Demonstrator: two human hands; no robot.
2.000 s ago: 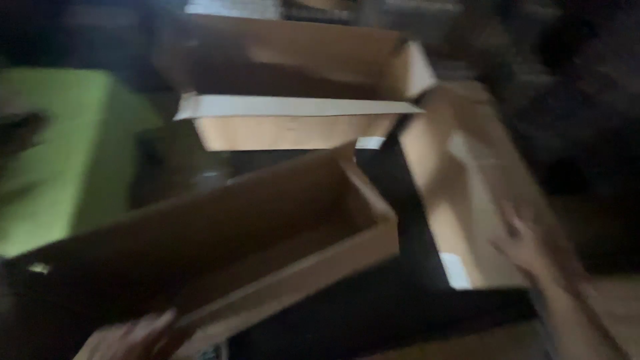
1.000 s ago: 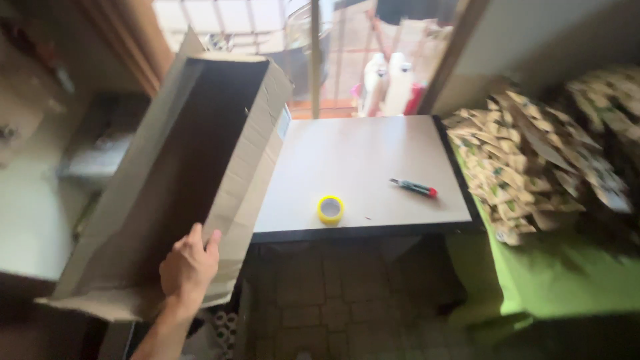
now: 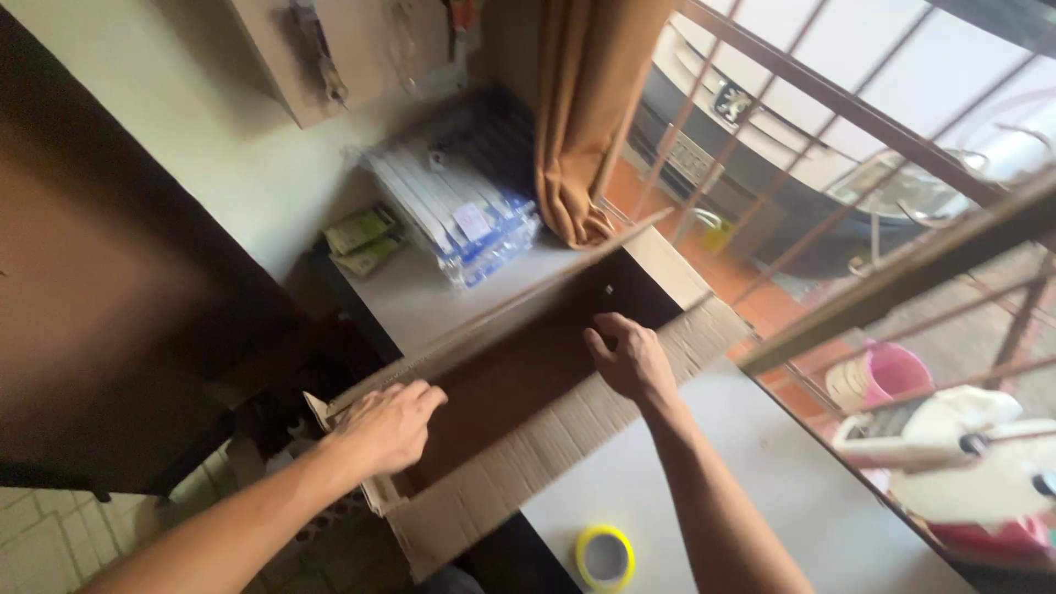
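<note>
A long open cardboard box [image 3: 536, 433] lies across the corner of a pale table, its flaps spread outward. Over the box's near left end is my left hand [image 3: 392, 429], fingers bent, at the rim; whether it grips the cardboard is unclear. My right hand [image 3: 631, 355] hovers above the dark inside toward the far end, fingers curled and apart, holding nothing. A roll of yellow tape [image 3: 605, 558] lies on the table below the box, left of my right forearm.
Plastic-wrapped packs [image 3: 462, 202] and small green packets [image 3: 360, 235] sit on the surface beyond the box. An orange curtain [image 3: 577, 124] hangs by a barred window [image 3: 850, 103]. Outside are a car, a pink bucket [image 3: 899, 371] and white jugs. A dark panel [image 3: 107, 272] stands at left.
The view has swung strongly. The box, held up at the left of the table a second ago, now lies across its corner. Both hands are now over it; only one showed a second ago.
</note>
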